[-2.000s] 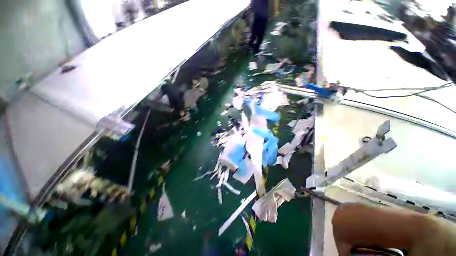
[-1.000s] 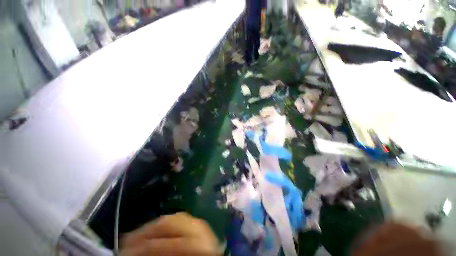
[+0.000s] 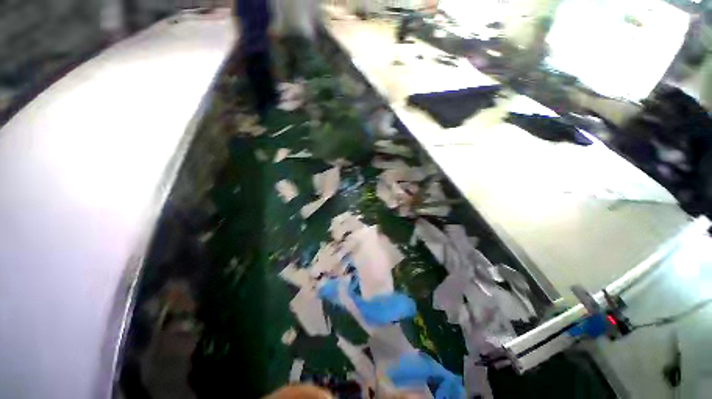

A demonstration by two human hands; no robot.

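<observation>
Paper and fabric offcuts (image 3: 375, 257), white and greyish, lie scattered on the green floor between two long tables. Light blue scraps (image 3: 382, 306) lie among them near the bottom centre. A small blurred part of a hand, which looks like my left hand (image 3: 300, 393), shows at the bottom edge. Its fingers are cut off, so I cannot tell whether it holds anything. My right hand is out of the picture.
A long white table (image 3: 86, 187) runs along the left. Another white table (image 3: 507, 187) on the right bears dark cloth pieces (image 3: 457, 104) and a white bar with a blue device (image 3: 589, 325). A person in dark clothing (image 3: 256, 54) stands ahead in the aisle.
The view has moved forward along the aisle and turned right. Both hands showed at the bottom a second ago; now only a sliver of one remains at the bottom edge.
</observation>
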